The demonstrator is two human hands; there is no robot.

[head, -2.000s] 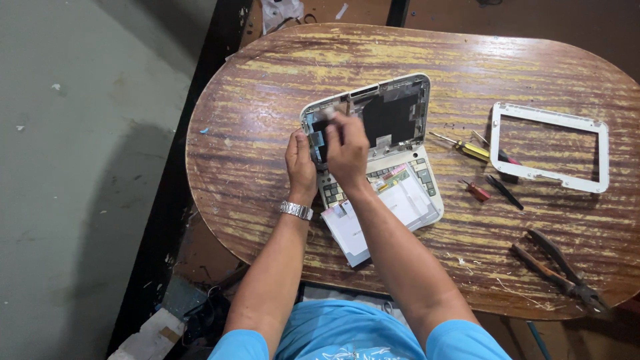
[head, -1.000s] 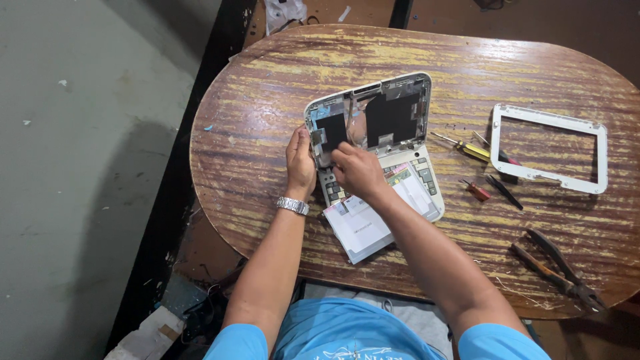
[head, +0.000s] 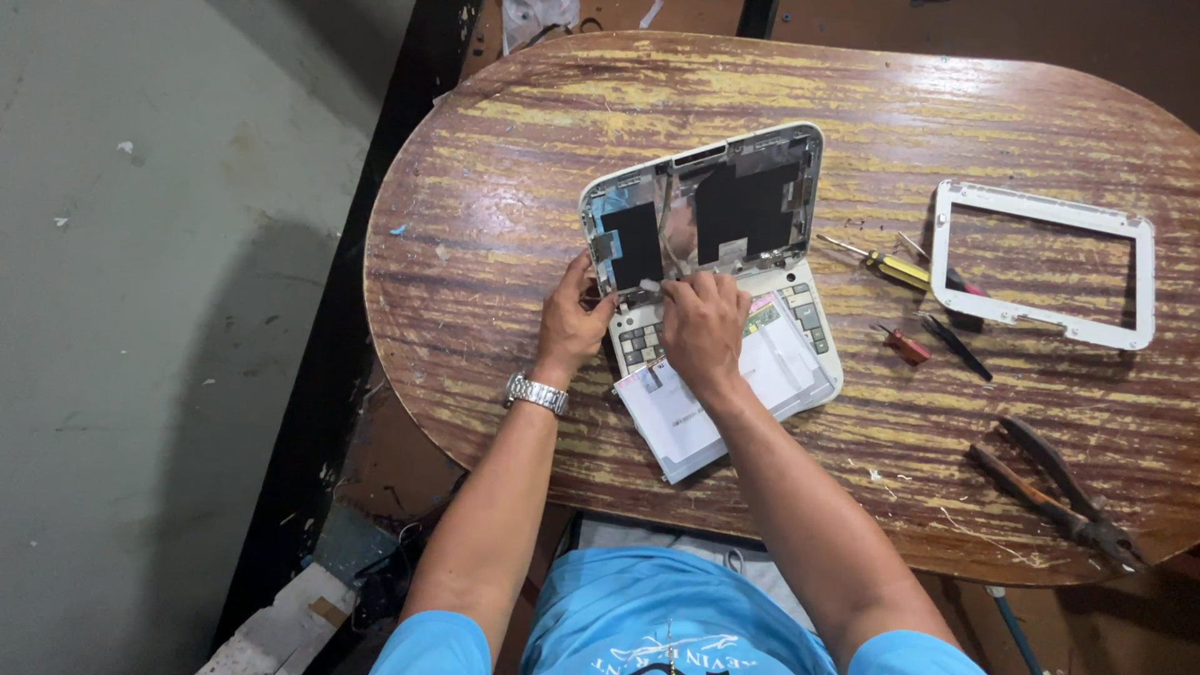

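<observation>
A small white laptop lies open on the wooden table, its lid shell (head: 745,202) bare inside, with black sheets and a cable. My left hand (head: 572,323) grips the lid's lower left corner by the hinge. My right hand (head: 705,323) is at the lid's lower edge near the hinge, fingers bent around a small pale piece (head: 650,285), perhaps the cable's end; its fingertips are partly hidden. Face down across the keyboard (head: 640,345) rests the detached LCD panel (head: 689,422), tilted and overhanging the laptop's front edge, under my right wrist.
Right of the laptop, a white screen bezel (head: 1041,323) lies on the wooden table (head: 469,375). Near it are a yellow-handled screwdriver (head: 898,270), a small red-handled tool (head: 907,348) and black tweezers (head: 958,349). Worn pliers (head: 1069,506) lie at the lower right.
My right hand has come down from inside the lid to its lower edge near the hinge. My left hand stays at the lid's left side, slightly lower than before.
</observation>
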